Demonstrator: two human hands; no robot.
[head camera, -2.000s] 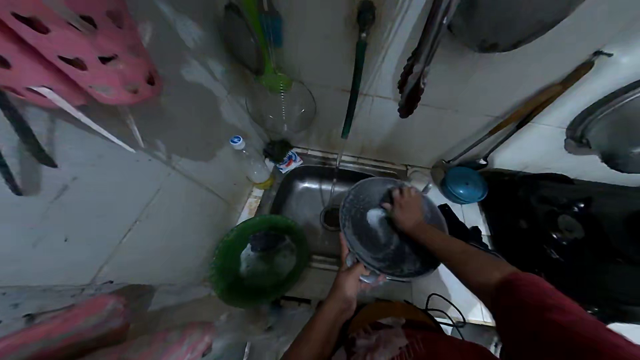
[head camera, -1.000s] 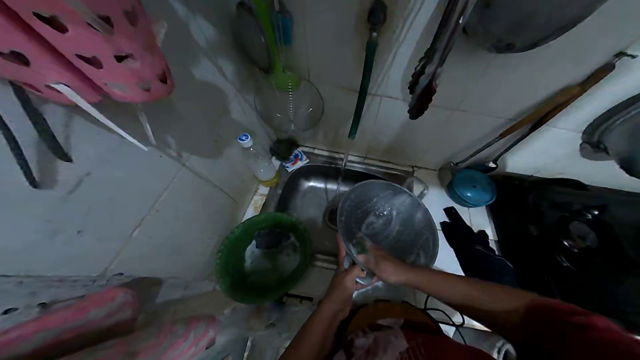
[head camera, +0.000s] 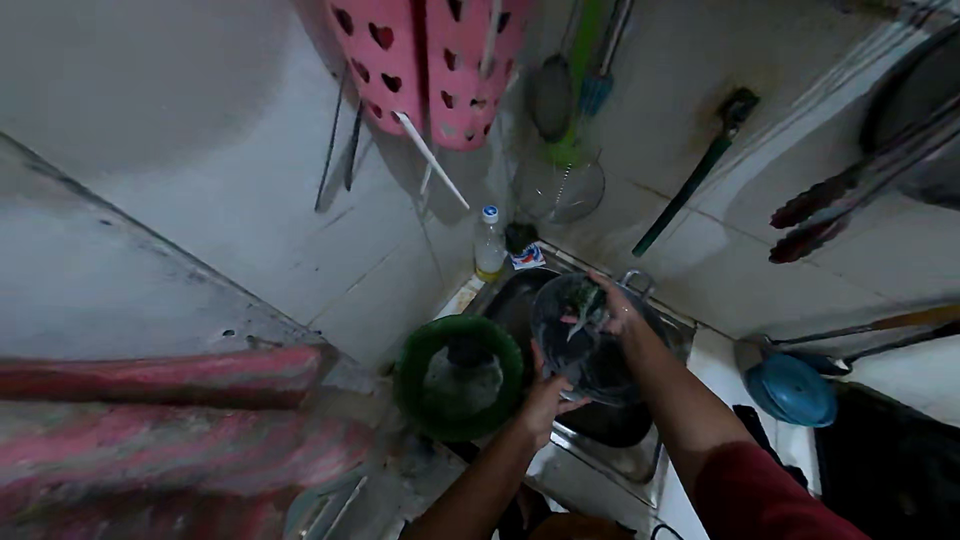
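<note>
Over the steel sink (head camera: 615, 427), a dark round bowl (head camera: 592, 360) is tilted, its inside facing me. My left hand (head camera: 551, 401) grips its lower left rim. Inside its upper part, my right hand (head camera: 613, 306) is on what looks like a dark green scouring pad (head camera: 585, 298) with whitish suds; blur hides the exact finger hold. Left of the bowl stands a green basin (head camera: 409, 375) with foamy water and a dark item in it.
A bottle (head camera: 490, 247) with yellow liquid, a dark scrubber (head camera: 520, 236) and a small packet (head camera: 528, 257) stand behind the sink. Pink baskets (head camera: 382, 67), a strainer (head camera: 550, 101) and tongs (head camera: 817, 217) hang above. At right are a blue lidded pot (head camera: 791, 390) and a black stove (head camera: 892, 450).
My right hand has moved to the bowl's upper part from its lower left part a second ago. My left hand still holds the rim. The view has swung left.
</note>
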